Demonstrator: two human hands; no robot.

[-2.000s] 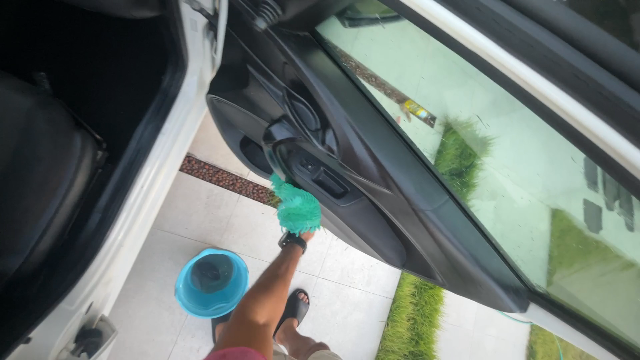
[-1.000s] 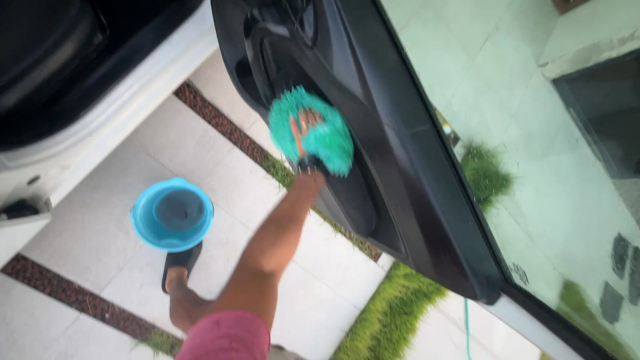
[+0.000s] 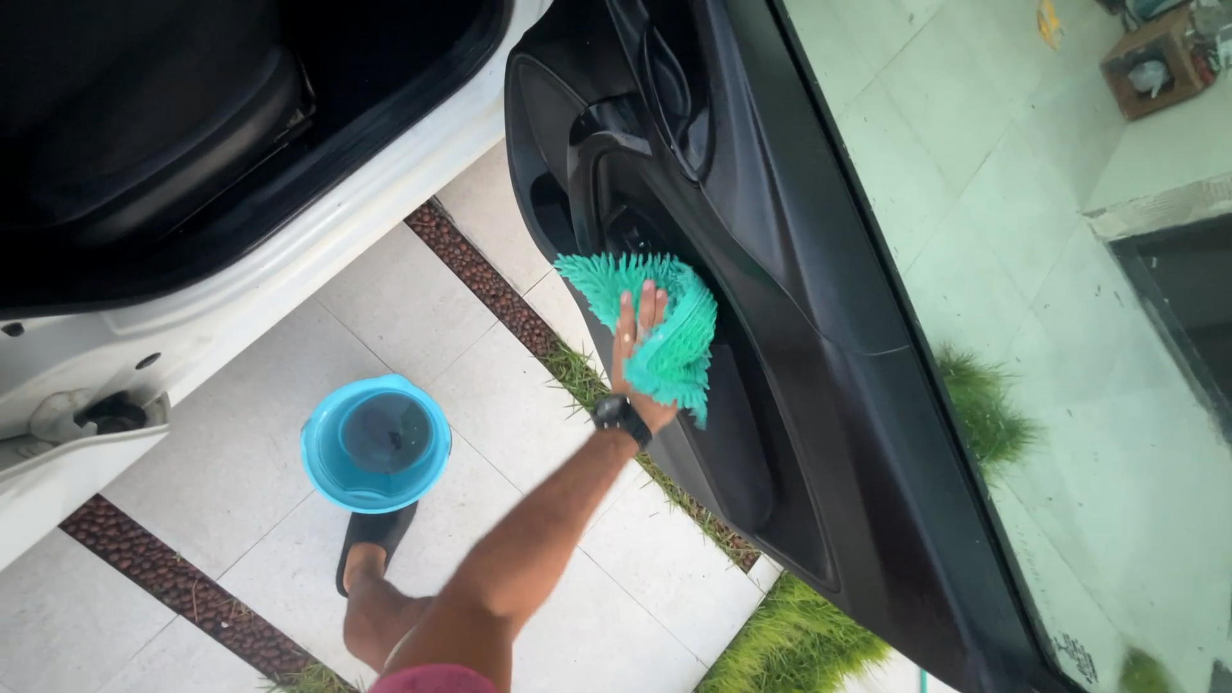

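A teal chenille microfiber cloth lies against the black inner panel of an open car door, just below the pull handle recess. My left hand, with a black watch on its wrist, holds the cloth and presses it to the panel near the armrest. Its fingers are extended over the cloth, and a fold of cloth covers part of the hand. My right hand is out of view. On the paving, left of my forearm, stands a light blue basin holding dark-looking liquid.
The white door sill and a dark car seat are at the upper left. My foot in a black sandal is beside the basin. Pebble strips cross the tiles. Grass grows below the door. Its window spans the right.
My left hand and the teal cloth stay at the door's inner panel, shifting along it near the armrest. The view has moved closer to the door.
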